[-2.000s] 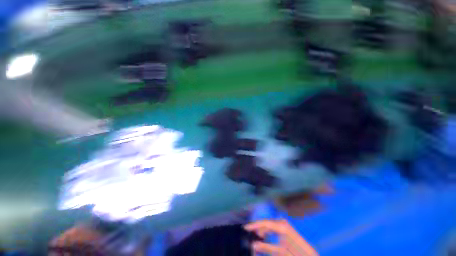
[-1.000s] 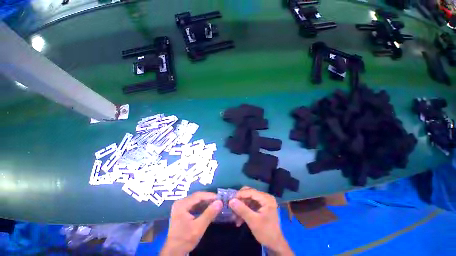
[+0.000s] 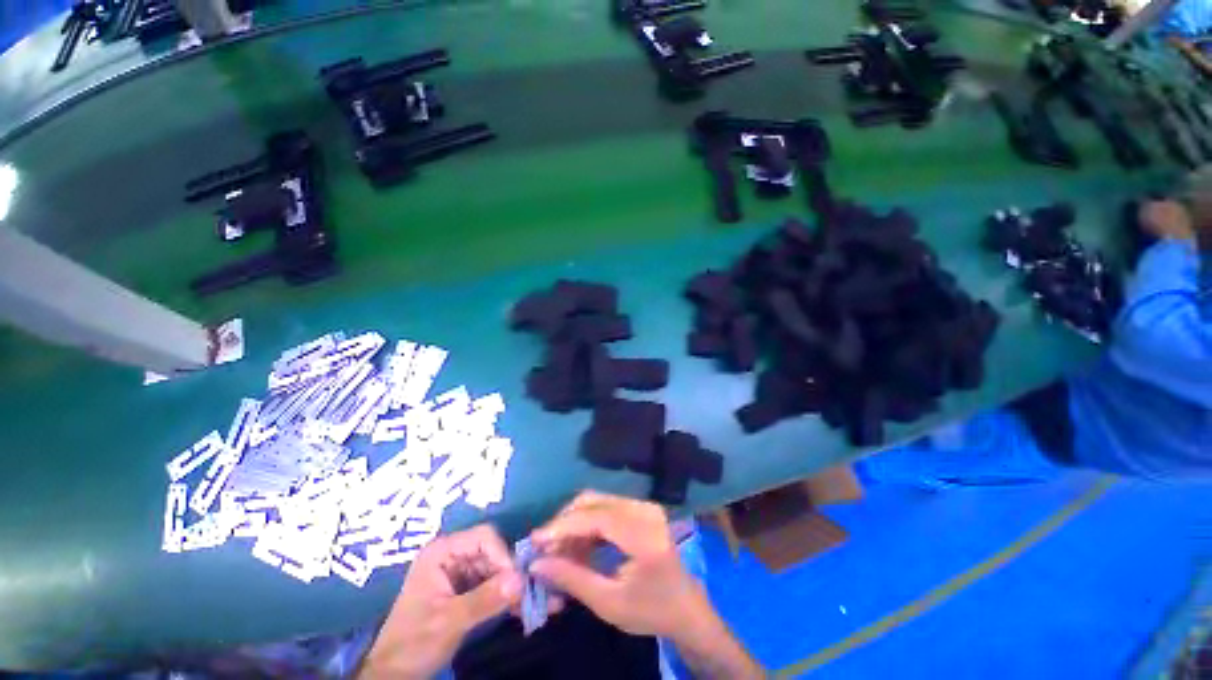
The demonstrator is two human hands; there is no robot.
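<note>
My left hand (image 3: 459, 595) and my right hand (image 3: 618, 565) are bare and meet at the table's front edge. Both pinch a small pale piece (image 3: 534, 604) between thumbs and fingers; it looks narrow, and its exact form is partly hidden by the fingers. A loose pile of white-silver slotted plates (image 3: 386, 492) lies on the green table to the left. A small group of matte black pads (image 3: 625, 434) lies just beyond my hands. A large heap of black pads (image 3: 857, 319) lies to the right.
Several black bracket assemblies (image 3: 299, 213) lie on the far part of the green table (image 3: 532, 233). A slanted post (image 3: 100, 306) stands at left. Glossy black parts (image 3: 1063, 272) lie at right, beside a person's blue sleeve (image 3: 1170, 312). An open cardboard box (image 3: 784, 521) is below the table edge.
The view has swung right, so the table's contents sit further left. The person at right has come into view. The pale piece in my fingers now looks narrower than a second ago.
</note>
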